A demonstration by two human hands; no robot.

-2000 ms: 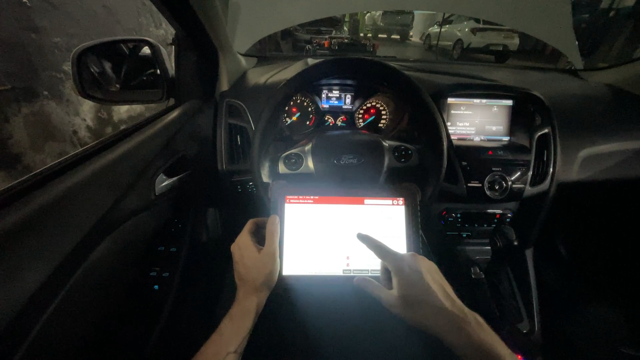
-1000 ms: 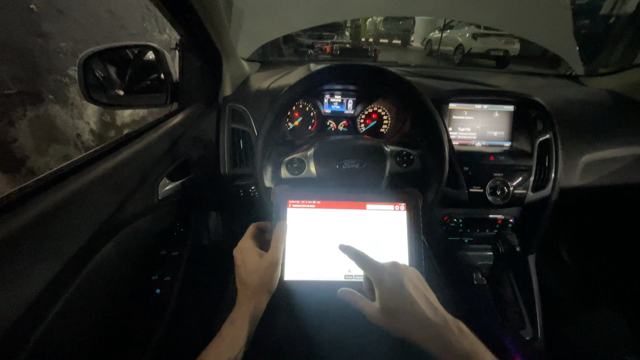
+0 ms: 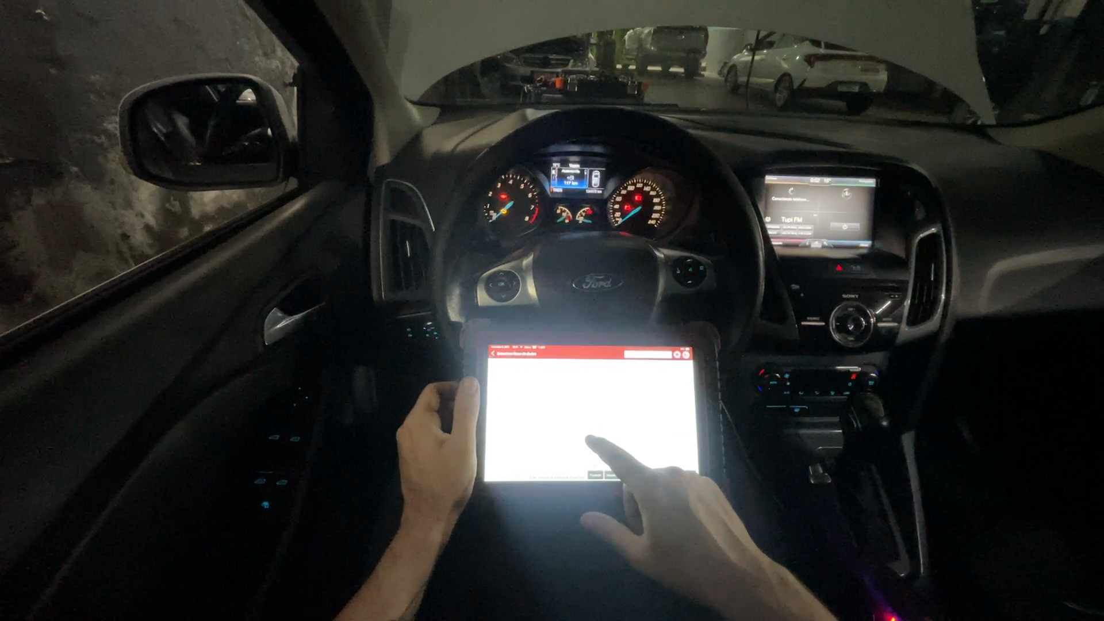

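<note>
A tablet [image 3: 590,412] in a dark case stands in front of the lower part of the steering wheel [image 3: 597,259], its screen bright white with a red bar along the top. My left hand [image 3: 438,444] grips the tablet's left edge, with the thumb on the front of the frame. My right hand [image 3: 677,513] is over the lower right of the tablet, its index finger stretched out at the lower middle of the screen and its thumb apart below. Whether the fingertip touches the glass cannot be told. The right hand holds nothing.
Behind the wheel is a lit instrument cluster [image 3: 573,197]. To the right are the centre display [image 3: 819,211], a round audio knob [image 3: 852,324] and the gear lever [image 3: 865,414]. The driver's door with its handle [image 3: 291,321] is at left. A raised hood [image 3: 690,21] shows through the windshield.
My right index finger has shifted over the screen and now points lower on it than one second ago. My left hand keeps its hold on the tablet.
</note>
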